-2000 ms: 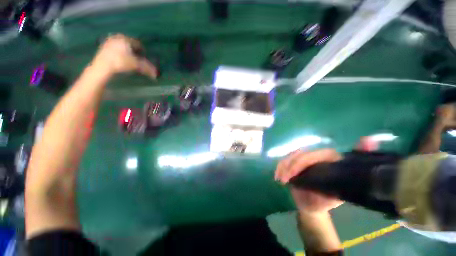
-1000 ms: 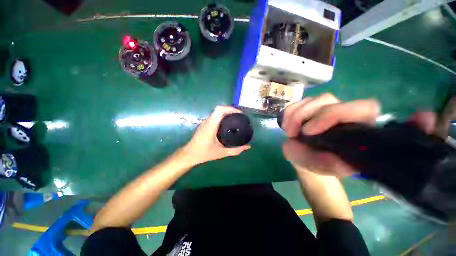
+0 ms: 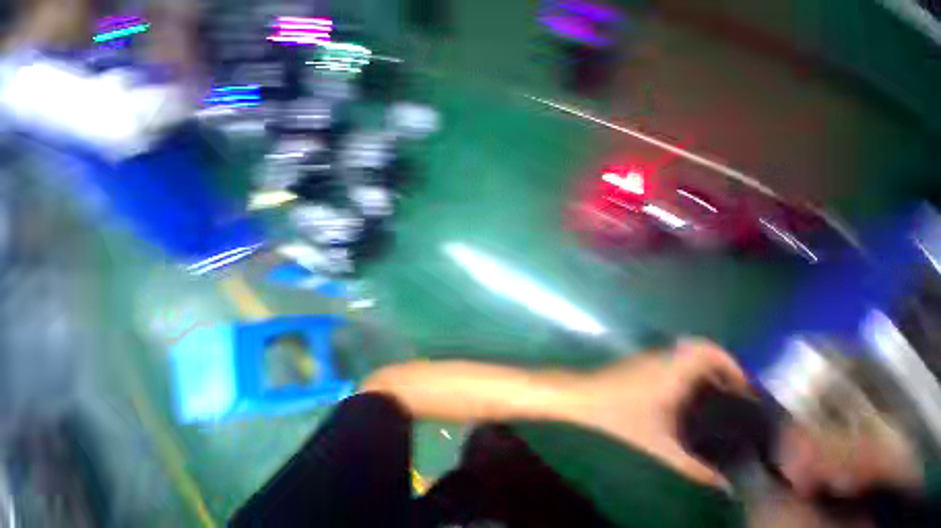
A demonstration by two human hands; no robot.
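Observation:
The picture is strongly blurred. My left hand [image 3: 669,407] is at the lower right, closed around a black cylindrical housing [image 3: 728,425] with its dark end facing up. My right hand [image 3: 851,443] is at the right, close beside the housing, on the dark screwdriver [image 3: 872,507], which is mostly cut off by the lower right edge. Whether the screwdriver's bit touches the housing cannot be made out. The white and blue screw feeder [image 3: 893,335] is behind my right hand at the right edge.
Units glowing red [image 3: 624,196] stand on the green bench [image 3: 495,196] above my left hand. A purple-lit unit [image 3: 580,26] is at the top. Many blurred units [image 3: 335,175] are grouped at left. A blue stool [image 3: 212,371] stands on the floor at lower left. Another person [image 3: 93,93] shows at upper left.
The view has swung to the left, so the housing, hands and feeder now appear at the right. My right hand and the screwdriver are closer to the housing, still in my left hand.

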